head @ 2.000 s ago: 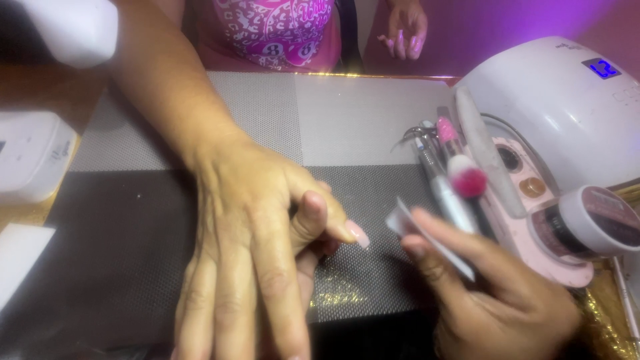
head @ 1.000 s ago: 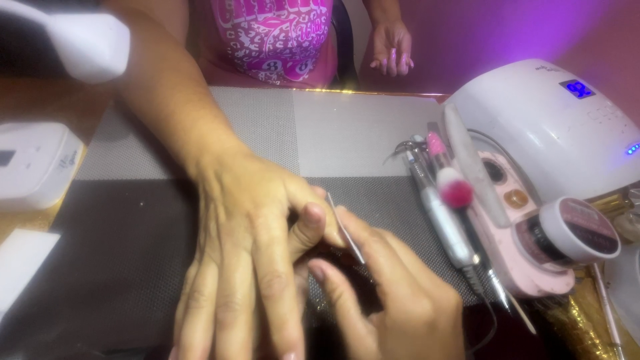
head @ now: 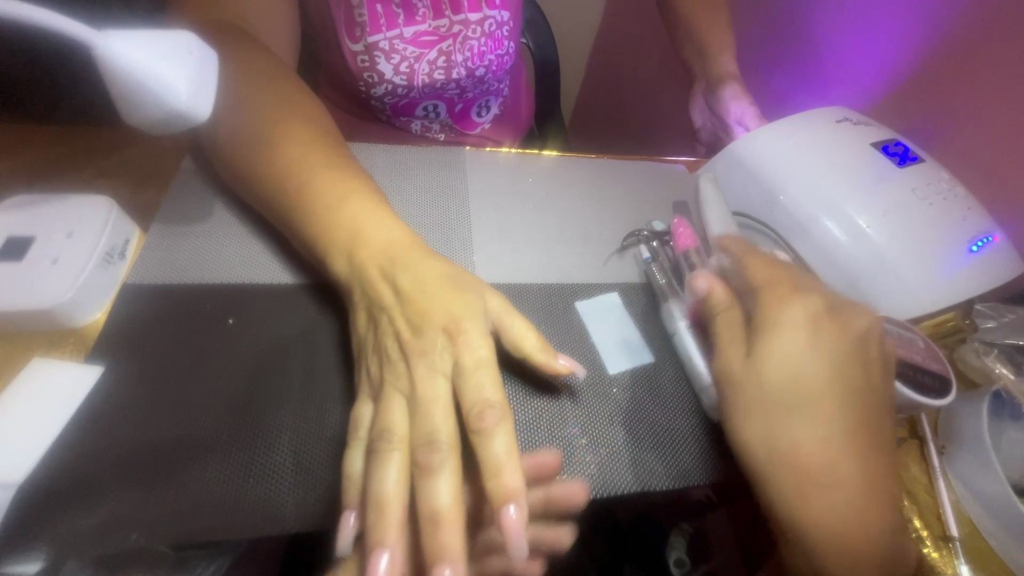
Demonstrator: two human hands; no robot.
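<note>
Another person's hand, with long pale pink nails, stretches palm down over the dark mat. My left hand lies beneath its fingers, palm up and partly hidden, with my fingers apart. At the right, my right hand reaches over the tools, its thumb and fingers at the lower end of a pale nail file; blur hides how firmly they close on it. Just left of my right hand are a pink-tipped brush and a silvery handpiece. A small white pad rests on the mat.
A white nail lamp with a lit display stands at the back right. Near it are a round jar and a clear tub. At the left are a white device, a white block and a lamp head.
The white pad, between my right fingers before, now lies on the mat. My right hand has moved right to the tools. The other person's far hand has gone to the lamp.
</note>
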